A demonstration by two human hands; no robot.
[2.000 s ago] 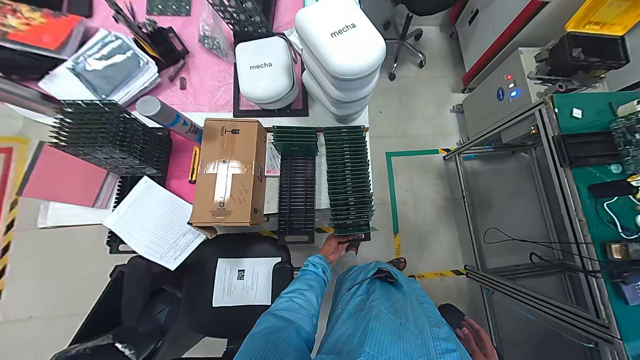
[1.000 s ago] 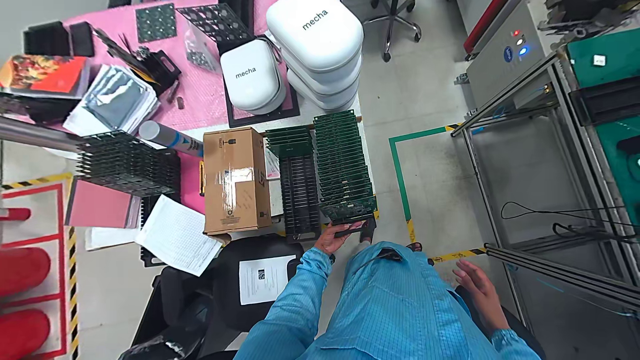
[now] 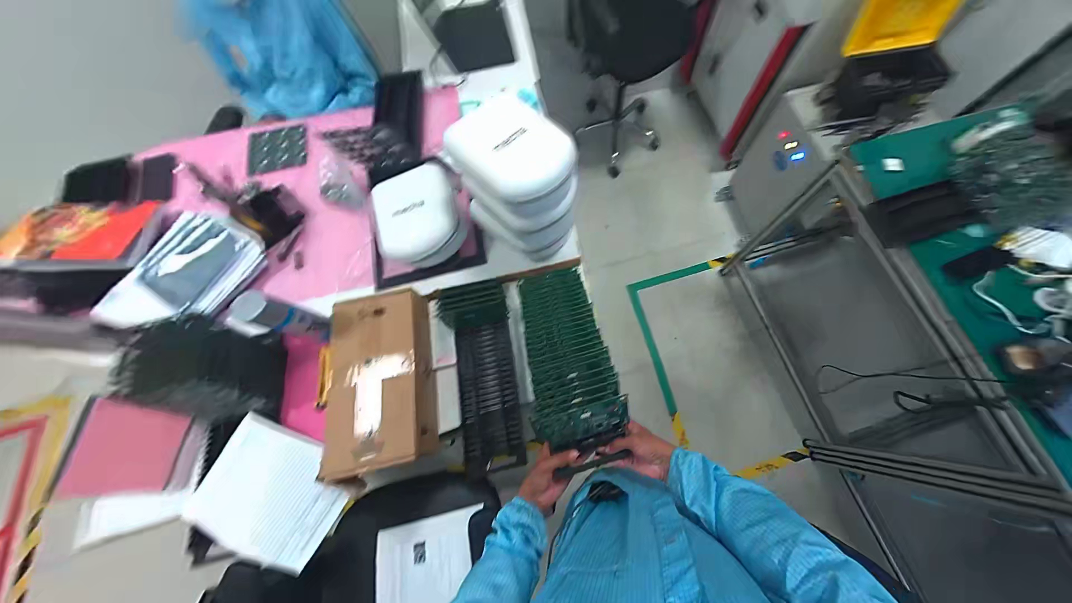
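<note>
A long rack filled with green circuit boards [image 3: 569, 343] stands at the table's near right edge. My left hand [image 3: 546, 479] and my right hand [image 3: 643, 450] are at its near end, one on each side, with fingers on the black end piece [image 3: 593, 462]. Whether the fingers carry its weight cannot be told. Left of it lies a second black rack [image 3: 488, 394], with green boards [image 3: 473, 303] only in its far part.
A taped cardboard box [image 3: 377, 381] stands left of the racks. White rounded cases [image 3: 511, 151] are stacked behind them. A black chair [image 3: 435, 502] bearing a paper is close on my left. A metal-frame bench [image 3: 904, 260] stands at right.
My right hand has come from the lower right to the near end of the full rack. My left hand stays at that end. The view has shifted.
</note>
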